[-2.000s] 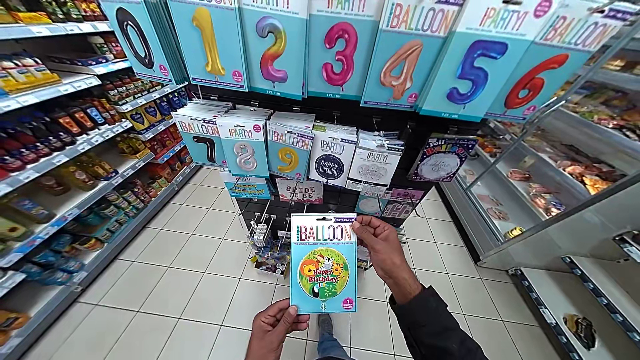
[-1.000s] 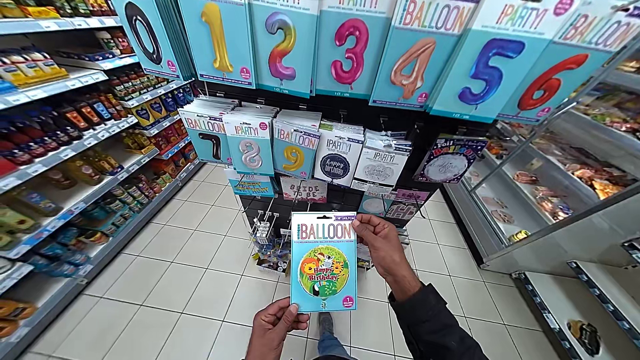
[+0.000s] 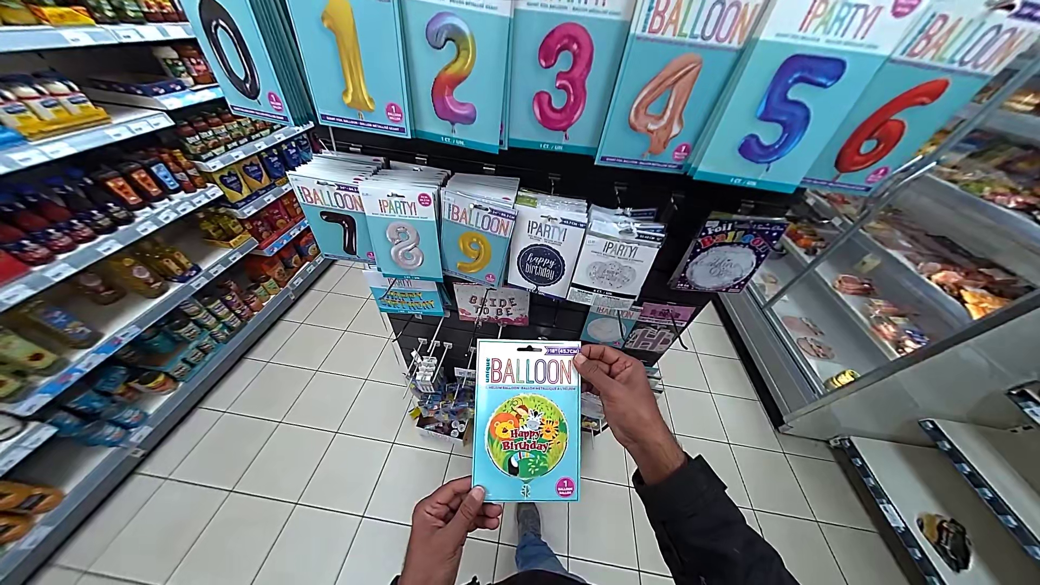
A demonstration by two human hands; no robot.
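A flat foil balloon packet point(image 3: 526, 431), with a round jungle-animal birthday design, is held upright in front of me. My left hand point(image 3: 455, 520) pinches its lower left corner between thumb and fingers. At the upper right edge, my right hand point(image 3: 626, 402) grips the same packet, a dark sleeve behind the wrist. Beyond it stands a black display rack point(image 3: 561, 179) hung with number balloon packets, among them a pink number three packet point(image 3: 562, 77). Smaller packets hang in the row below, including a round birthday balloon packet point(image 3: 546, 252).
Grocery shelves point(image 3: 146, 317) with jars and bottles run along the left. A glass-fronted refrigerated case point(image 3: 886, 276) with packaged food stands at the right, near low shelves point(image 3: 918, 496). Small goods hang low on the rack point(image 3: 443, 406) above the tiled floor point(image 3: 325, 455).
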